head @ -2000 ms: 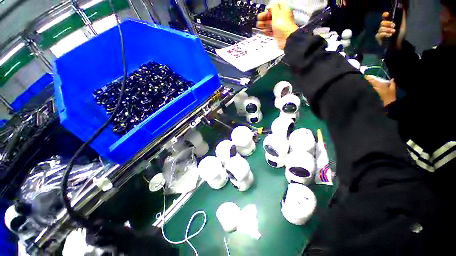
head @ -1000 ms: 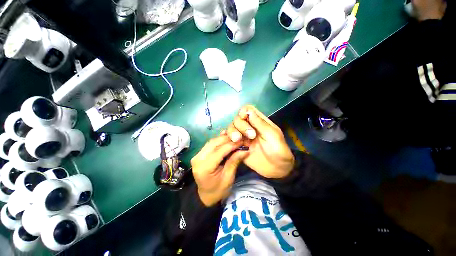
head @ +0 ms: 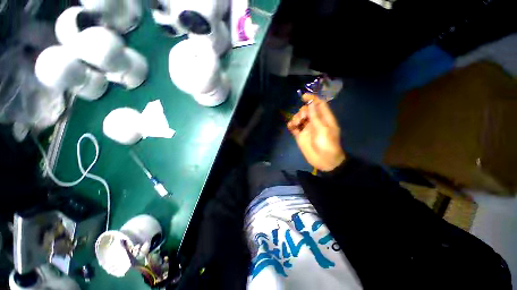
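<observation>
My right hand (head: 318, 135) is raised to the right of the bench, beyond its edge, with fingers curled and fingertips near the thumb. Blur hides whether it holds anything small. My left hand is not in view; only a dark sleeve shows. An open white camera shell (head: 112, 253) lies on the bench at the lower left, its opening showing. Thin wires run from it to a dark inner assembly (head: 160, 268) near the bench edge.
The green bench (head: 193, 144) holds white cameras (head: 195, 65), a shell (head: 122, 126) beside a white scrap (head: 157, 120), a hand screwdriver (head: 150, 174), a curled white cable (head: 85, 177) and a screw feeder (head: 42, 241). A cardboard box (head: 459, 130) is at the right.
My hands were together over the bench edge; now my right hand is apart, out to the right, and my left has left view. The view has turned right.
</observation>
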